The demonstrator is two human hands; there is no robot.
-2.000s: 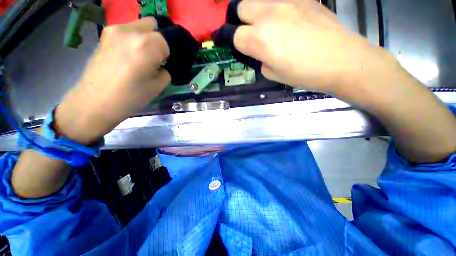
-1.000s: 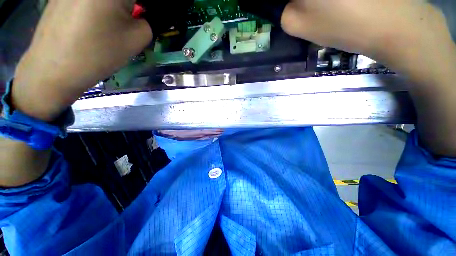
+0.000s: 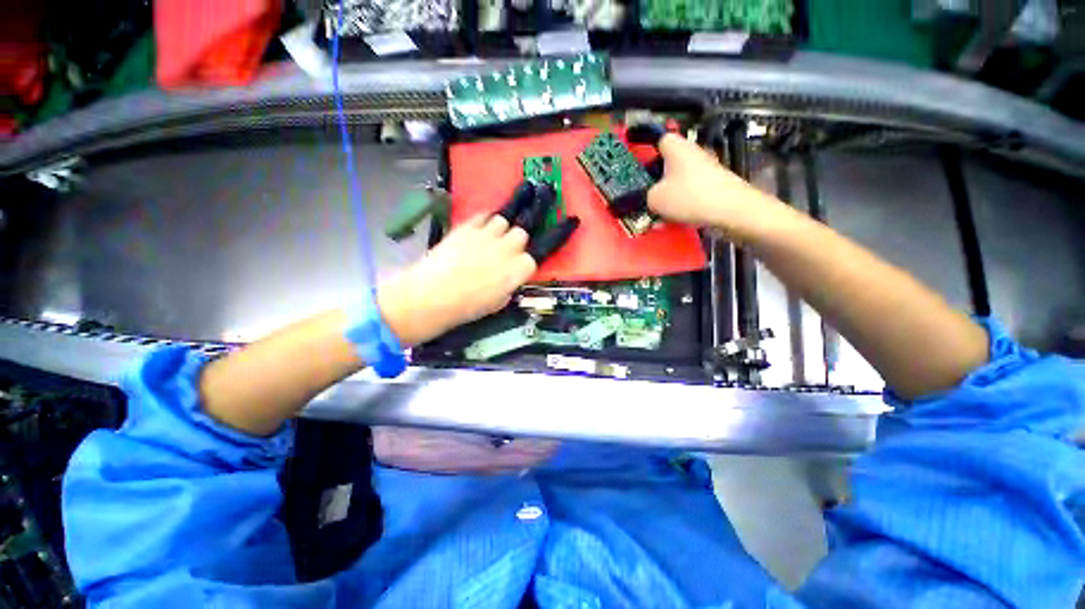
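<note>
A red sheet (image 3: 613, 250) lies over most of a green circuit board (image 3: 648, 294) in a black carrier fixture (image 3: 690, 312); the board's near edge shows. My right hand (image 3: 684, 179), with black finger cots, grips a small green daughterboard (image 3: 613, 165) at its right edge, over the sheet's upper right. My left hand (image 3: 494, 250), also in finger cots, has its fingers on a narrow green daughterboard (image 3: 541, 174) on the sheet; whether it grips it is hidden. Pale green clamps (image 3: 601, 331) sit on the fixture's near edge.
A long green board strip (image 3: 530, 90) lies at the fixture's far edge by the rail. Bins of silver parts (image 3: 393, 14) and green parts (image 3: 716, 14) stand beyond. A red sheet (image 3: 215, 42) hangs at upper left. The silver conveyor rail (image 3: 643, 413) runs in front of me. A blue cord (image 3: 353, 179) hangs at left.
The view has widened and shows the whole fixture. My hands were close together at the board's near part; now they are apart over the red sheet, the right holding a daughterboard.
</note>
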